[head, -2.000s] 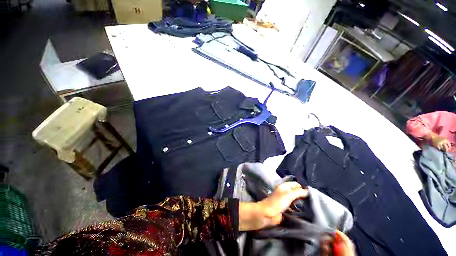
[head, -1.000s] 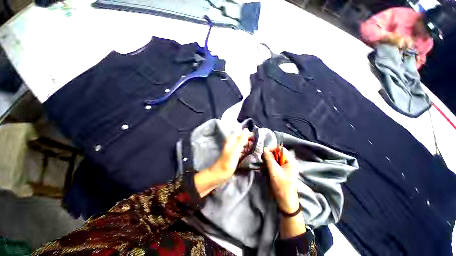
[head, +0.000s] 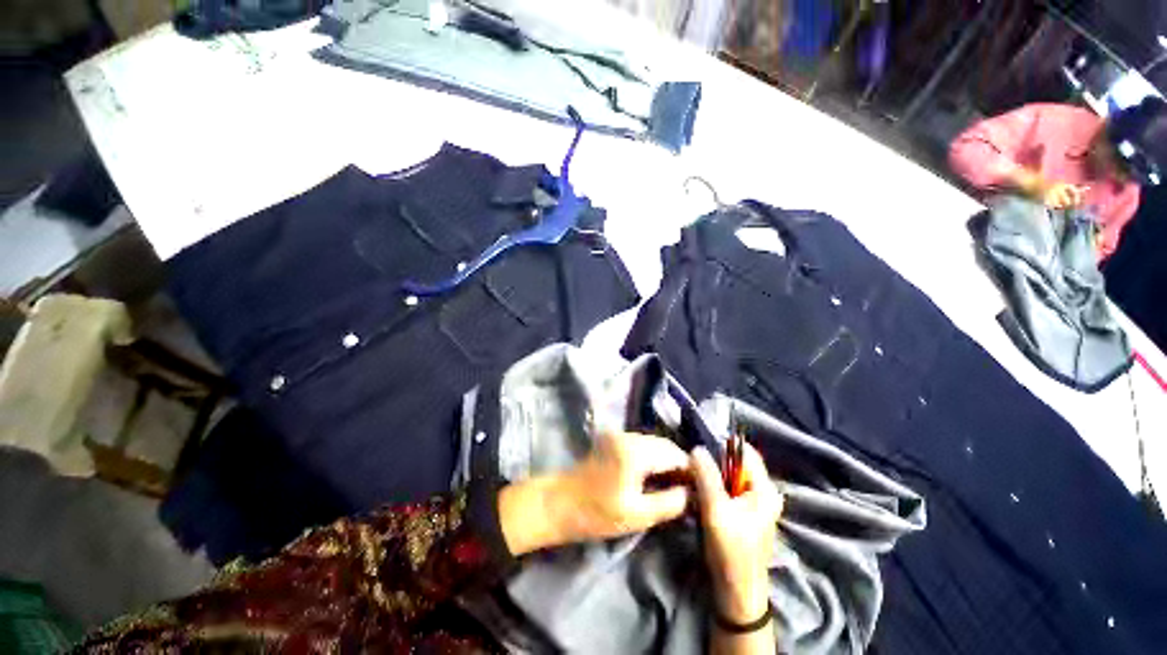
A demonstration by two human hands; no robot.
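A denim garment, turned so its pale grey wrong side (head: 563,589) shows, lies bunched in front of me. My left hand (head: 614,489) grips its dark edge from the left. My right hand (head: 738,518) is close beside it, fingertips at the same dark edge, with orange-red thread snips (head: 736,465) in the palm, blades pointing up. A strip with white buttons (head: 480,438) shows on the garment's left side. The fingertips partly hide the cloth between them.
A dark buttoned garment (head: 307,282) lies at left under a blue hanger (head: 544,230). A long dark garment (head: 947,448) lies at right. Lighter denim (head: 486,64) is at the white table's (head: 141,141) far end. A stool (head: 64,371) stands left. A person (head: 1049,160) holds grey cloth at right.
The view has shifted, so the table's things sit lower in the picture. My left hand has moved from an upright hold to lie flatter, its fingertips now close against my right hand.
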